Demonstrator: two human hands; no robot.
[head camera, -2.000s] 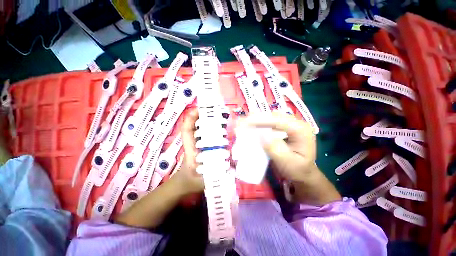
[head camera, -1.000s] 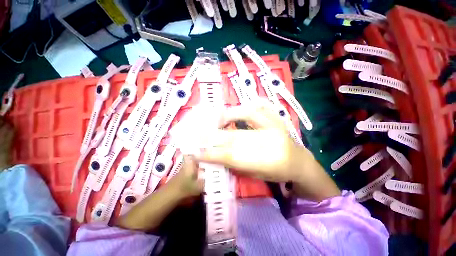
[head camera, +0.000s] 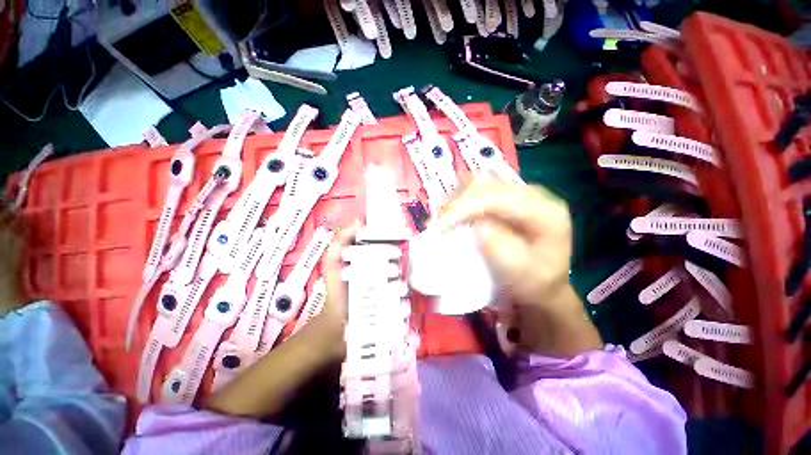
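My left hand (head camera: 331, 289), mostly hidden behind its load, is shut on a batch of pink smartwatches (head camera: 373, 311). The batch stands stacked with the straps running toward me. My right hand (head camera: 525, 235) holds a white cloth or paper wipe (head camera: 452, 269) just right of the batch, with a small gap between them. The hand and wipe are slightly blurred. Pink smartwatches (head camera: 284, 302) lie face down, with dark round sensors showing, in slanting rows across the red-orange tray (head camera: 98, 235), left of my hands. A few more lie at its right (head camera: 437, 153).
Stacked red-orange trays (head camera: 742, 178) with pink strap ends sticking out stand at right. A small bottle (head camera: 537, 114), white papers (head camera: 122, 102) and a bench device (head camera: 147, 44) are beyond the tray. Another person's pale blue sleeve (head camera: 58, 382) is at left.
My right hand crossed over the batch a second ago and is now back at its right with the wipe. The batch is tilted more, its far straps appearing shorter and blurred.
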